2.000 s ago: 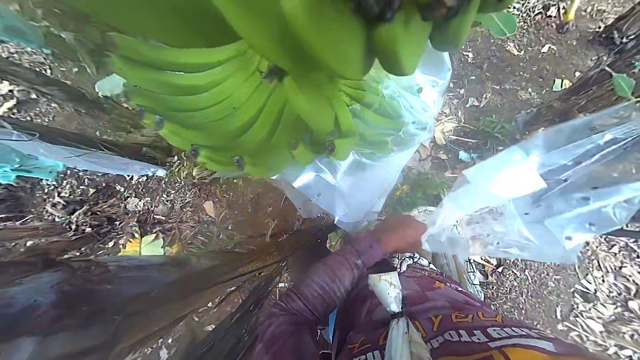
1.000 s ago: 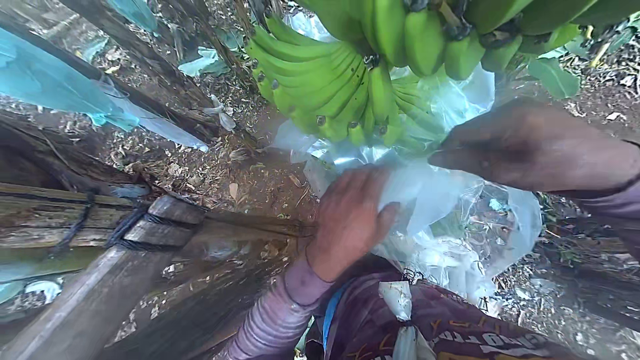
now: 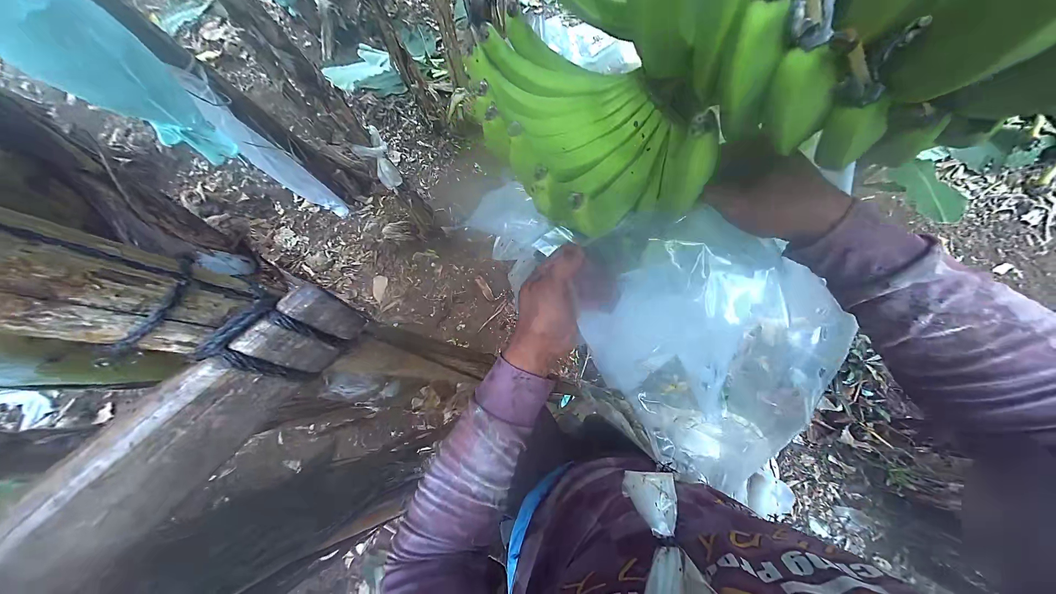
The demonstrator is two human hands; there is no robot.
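Note:
A bunch of green bananas (image 3: 594, 140) hangs at the top centre and right. Just under its lower fruit is a clear plastic sheet or bag (image 3: 718, 330), crumpled and shiny, which hangs down in front of my shirt. My left hand (image 3: 551, 305) is closed on the plastic's left edge, below the banana tips. My right hand (image 3: 775, 194) reaches up behind the plastic's top edge, against the underside of the fruit; its fingers are hidden, so its hold cannot be told.
Wooden poles lashed with dark rope (image 3: 247, 330) slant in from the left. Blue plastic (image 3: 107, 74) hangs at the upper left beside brown trunks. Dry leaves and litter (image 3: 379, 272) cover the soil, and a green leaf (image 3: 928, 190) shows at the right.
Two seconds ago one hand held plastic stretched to the right; now the plastic hangs below the bananas. Since one second ago, my right hand has moved in under the fruit.

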